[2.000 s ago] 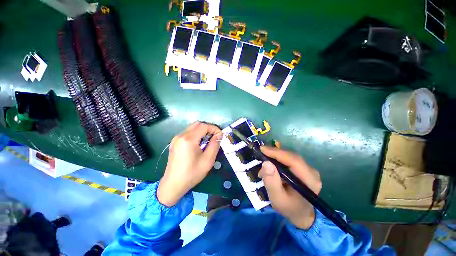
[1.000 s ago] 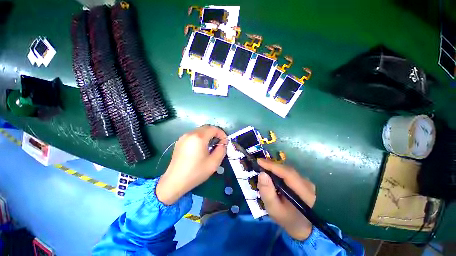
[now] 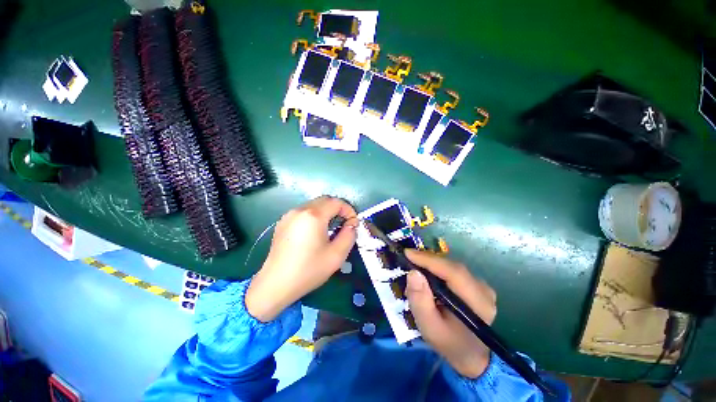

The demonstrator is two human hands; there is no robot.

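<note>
A white carrier strip [image 3: 375,271] with several small dark LCD modules [image 3: 389,217] and orange flex tails [image 3: 427,216] lies in front of me. My right hand [image 3: 451,306] holds a black soldering iron [image 3: 479,326] like a pen, its tip at the strip's upper left edge. My left hand [image 3: 302,251] is at the strip's upper left corner, fingertips pinched close to the iron tip. A thin silvery solder wire [image 3: 254,239] trails out left of this hand. A small dark piece shows between its fingers; its exact form cannot be told.
More modules on white strips [image 3: 408,145] lie beyond my hands. Three ribbed dark bundles [image 3: 177,141] are at left, with a green object [image 3: 35,161] farther left. At right are a black pouch [image 3: 600,129], a tape roll [image 3: 640,216] and a tan board [image 3: 620,302].
Since two seconds ago the view has shifted, so the bench things sit farther right. The hands, iron and strip keep nearly the same places relative to each other.
</note>
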